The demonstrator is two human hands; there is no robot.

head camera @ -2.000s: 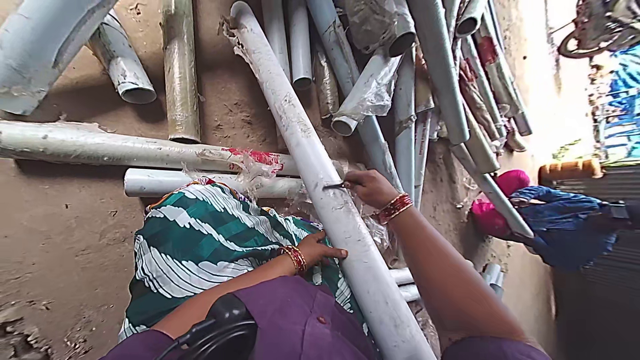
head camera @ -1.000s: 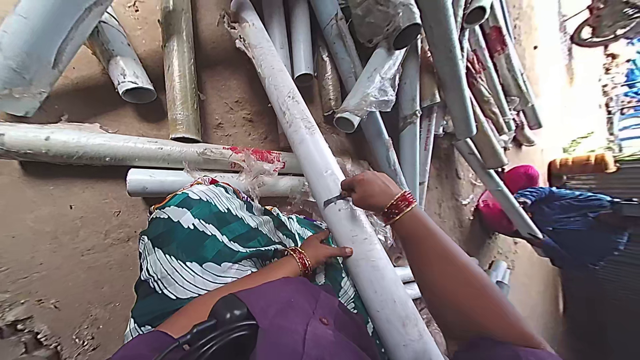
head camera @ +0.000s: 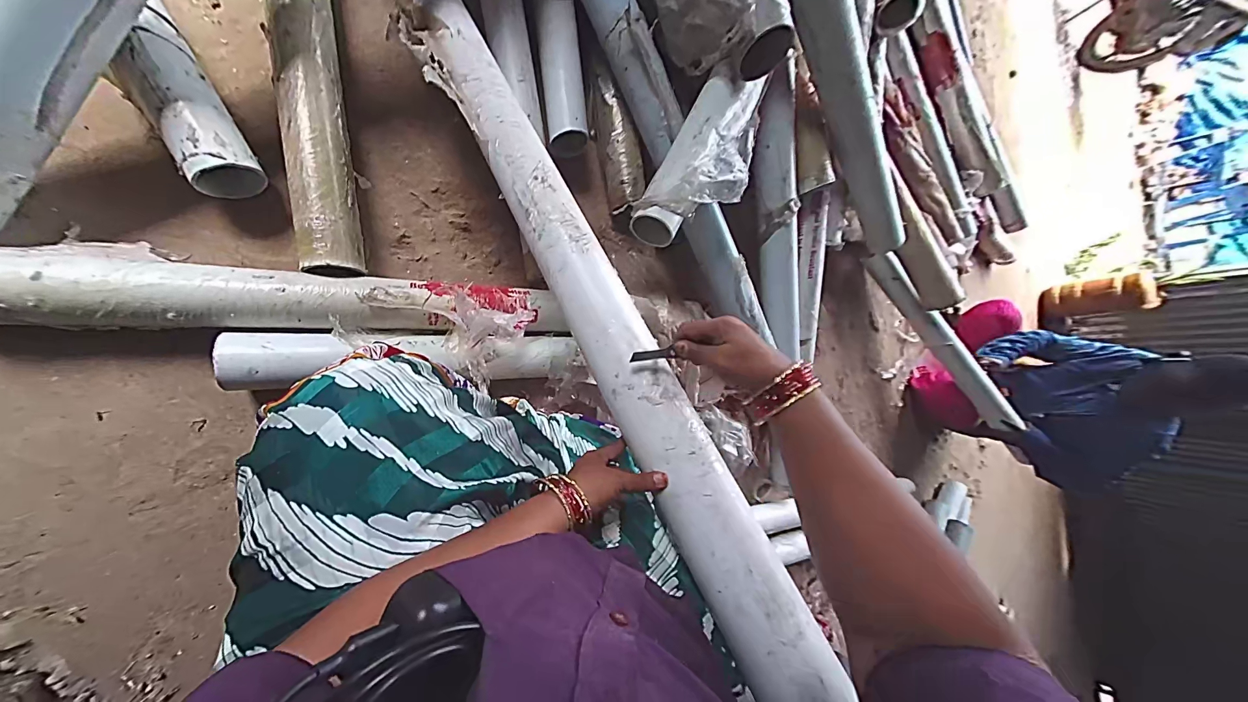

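A long, pale grey plastic pipe [head camera: 585, 273] with scuffed, dirty patches lies diagonally across my lap, and a torn wrap clings to its far end. My left hand [head camera: 612, 480] rests against the pipe's left side, thumb on its surface, steadying it. In my right hand [head camera: 723, 351] is a small dark flat blade [head camera: 651, 355], held by its right end, with the flat part over or on the pipe's upper face. Whether its edge touches the plastic cannot be told. Red bangles circle both wrists.
Beneath the pipe, two pipes [head camera: 244, 297] lie crosswise, with torn clear film [head camera: 483, 327] on them. Several more pipes [head camera: 707, 146] are piled ahead and to the right, some film-wrapped. Another person [head camera: 1072, 400] is at the right, beside a slanting pipe. Patterned green cloth [head camera: 390, 468] covers my lap.
My right hand and the blade shift slightly on the pipe between frames. My left hand stays against the pipe's side.
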